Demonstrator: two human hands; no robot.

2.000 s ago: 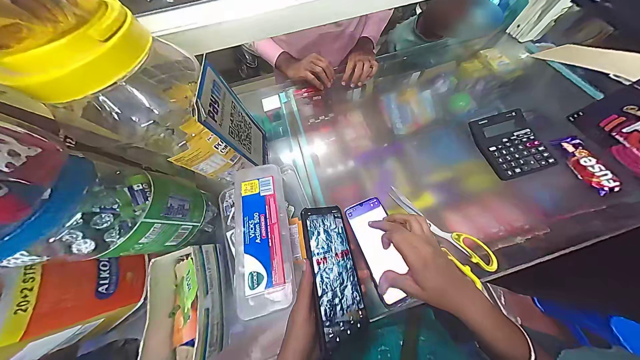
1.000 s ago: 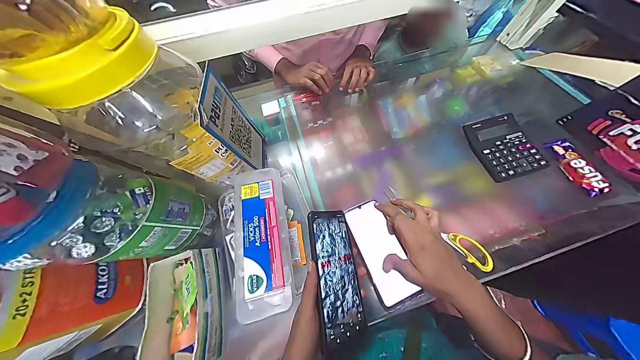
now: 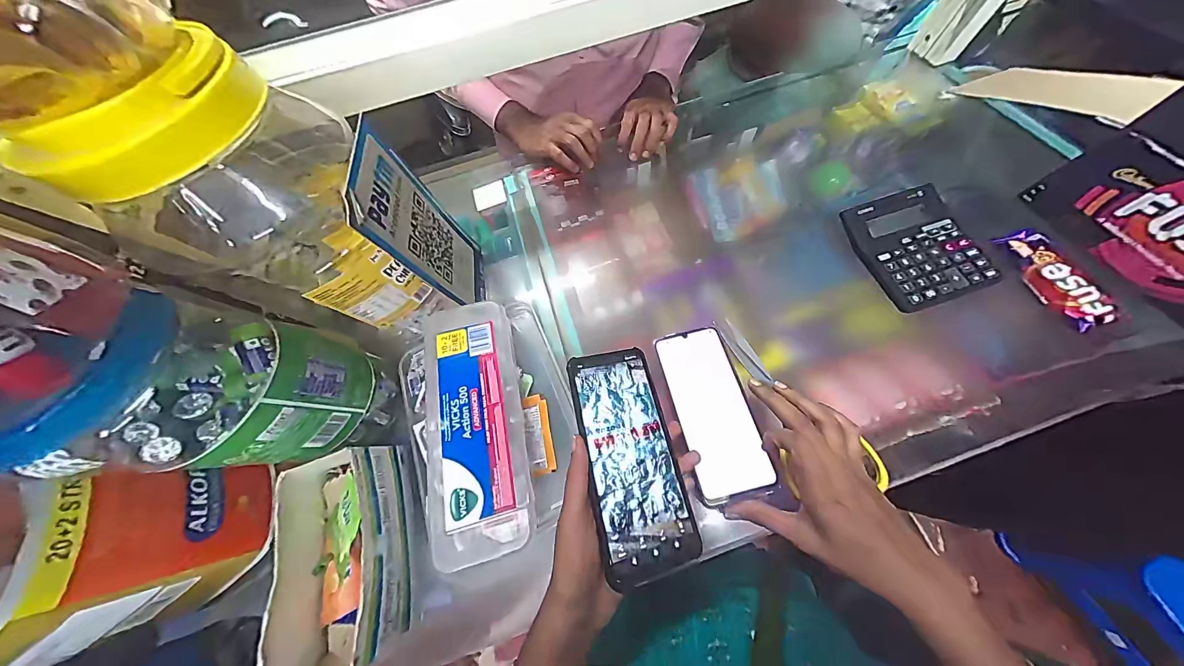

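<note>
My left hand [image 3: 585, 546] holds a black-cased smartphone [image 3: 636, 462] upright above the counter edge, its fingers wrapped round the case and its screen showing a dark, crumpled-looking picture. Just right of it, a second smartphone [image 3: 714, 416] with a blank white screen lies at the front of the glass counter [image 3: 647, 305]. The thumb of my right hand [image 3: 819, 462] is at this phone's lower edge, and the fingers are spread along its right side. Scissors with yellow handles [image 3: 874, 464] are partly hidden under my right hand, their blades pointing away.
A clear plastic box with a Vicks pack [image 3: 476, 435] stands left of the phones, near plastic jars [image 3: 305, 393] and a payment-code stand [image 3: 412, 217]. A calculator [image 3: 916, 245] and a Fuse chocolate bar [image 3: 1062, 282] lie at right. Across the counter rest another person's hands [image 3: 601, 134].
My right hand has moved from over the white-screened phone's display to its right side and lower edge. It now covers more of the scissors. My left hand keeps hold of the black phone.
</note>
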